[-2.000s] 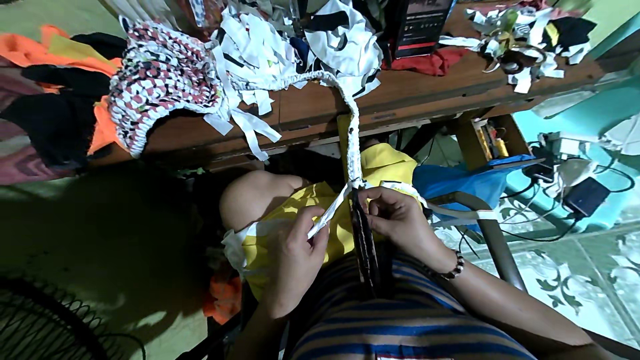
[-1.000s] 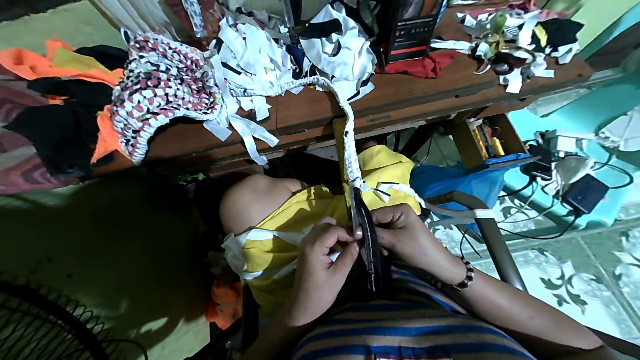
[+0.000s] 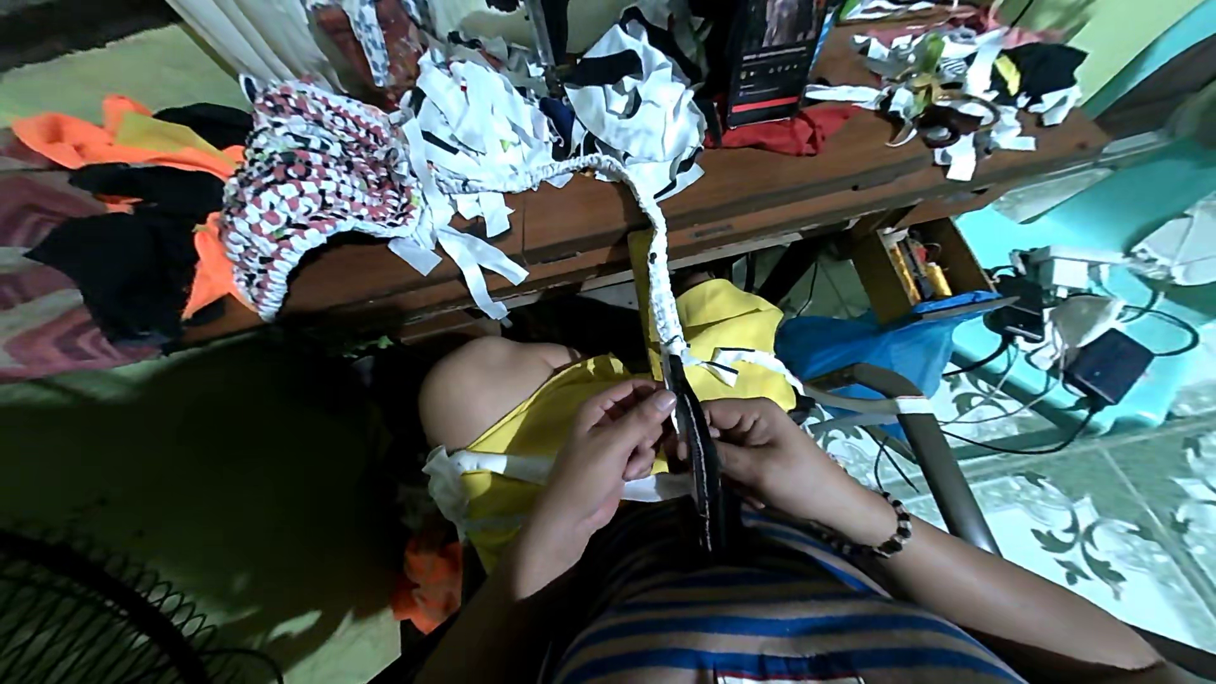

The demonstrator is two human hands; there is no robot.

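My left hand [image 3: 617, 442] pinches white and black fabric strips between thumb and fingers, above my lap. Close on its right, my right hand [image 3: 760, 442] has its fingers curled at the edge of the black fabric strip [image 3: 701, 465], which runs down to my waist. A braided white fabric cord [image 3: 659, 271] rises from my hands over the table edge. It leads toward a woven piece in white, dark red and black [image 3: 313, 180] on the table. Yellow cloth [image 3: 727, 318] with white strips lies across my lap. The fingertips behind the black strip are partly hidden.
The wooden table [image 3: 570, 223] holds piles of white fabric scraps [image 3: 632, 104], a red cloth [image 3: 793, 131] and a dark box-like object [image 3: 774, 57]. An open drawer [image 3: 888, 275] juts out at right, near power adapters [image 3: 1110, 366] and cables. A fan guard [image 3: 85, 608] stands lower left.
My left hand has moved right and up from its place two seconds ago, where it held a white strip out to the left. Both hands are now close together at the black strip.
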